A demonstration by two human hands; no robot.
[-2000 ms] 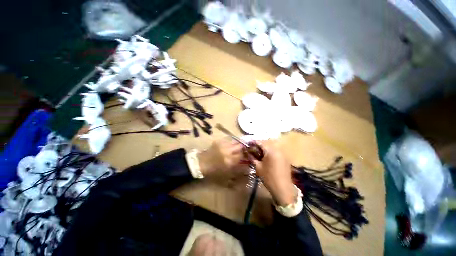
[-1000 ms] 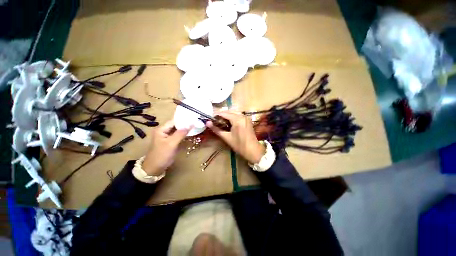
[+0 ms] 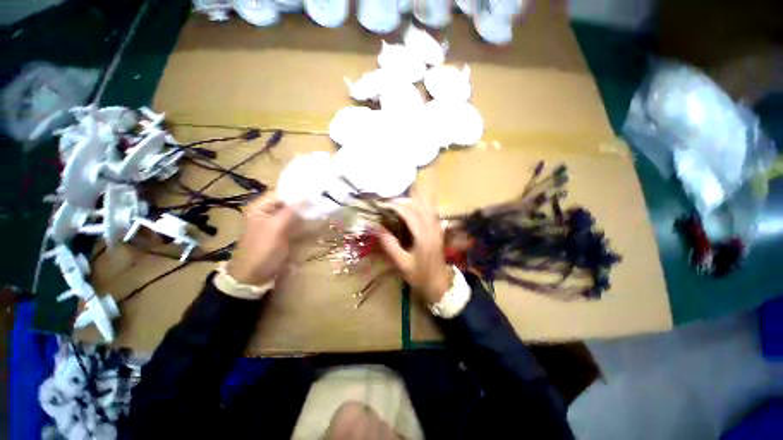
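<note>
A round white plastic housing (image 3: 307, 184) lies at the near left edge of the central heap of white discs. My left hand (image 3: 263, 241) is at its left edge, with the fingers on its rim. My right hand (image 3: 421, 245) holds a dark, thin-shafted hand tool (image 3: 367, 199), its shaft pointing up and left near the housing; blur hides the tip and most of the handle. The red and dark bare wire ends (image 3: 350, 251) lie between my hands. Their black cables and connectors (image 3: 549, 245) fan out to the right of my right hand.
Wired white housings (image 3: 112, 202) are piled at left, black cables pointing right. More white discs (image 3: 378, 13) line the far cardboard (image 3: 257, 77) edge. A blue bin at lower left holds wired housings (image 3: 73, 391). Clear bags lie far left (image 3: 51, 99) and right (image 3: 704, 129), near a red-and-black wire coil (image 3: 708, 249).
The head view has shifted, showing more of the far side. The housing at my left hand has moved left, away from the tool and my right hand, which are now further apart from it.
</note>
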